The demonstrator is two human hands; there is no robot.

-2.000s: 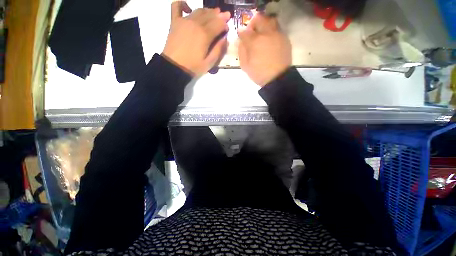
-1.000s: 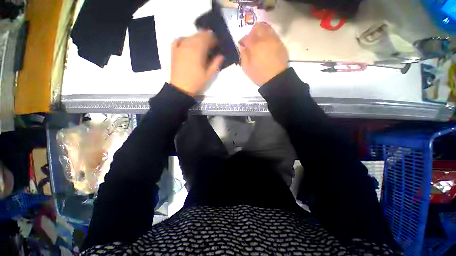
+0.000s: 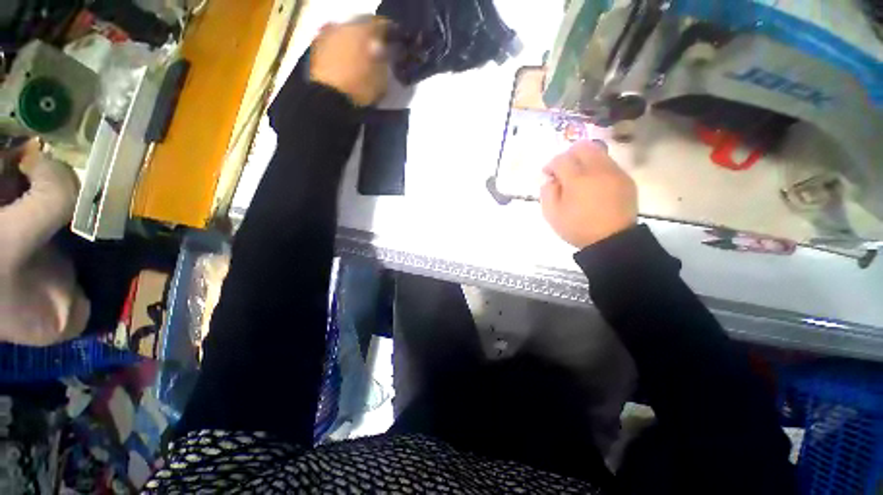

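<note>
My left hand [image 3: 350,60] is at the upper left, its fingers against dark fabric beside a bunched black pile of pieces [image 3: 445,39]; whether it grips a piece is unclear. A flat black rectangular piece [image 3: 384,153] lies on the white table just below, beside my left sleeve. My right hand [image 3: 591,196] has curled fingers just below the lit needle area [image 3: 573,132] of the sewing machine [image 3: 775,87]; a small dark spot shows at its fingertips, but I cannot tell what it holds.
Red scissor handles [image 3: 731,150] lie under the machine arm. Red-and-white snips [image 3: 748,242] lie to the right. A ruler strip [image 3: 465,271] runs along the front edge. A wooden edge [image 3: 211,116] and another person's arm [image 3: 39,247] are at left; a blue basket [image 3: 842,435] is lower right.
The view has swung left and tilted, showing more of the machine and left side. My left hand has moved from the needle area to the black pile; my right hand stays near the needle.
</note>
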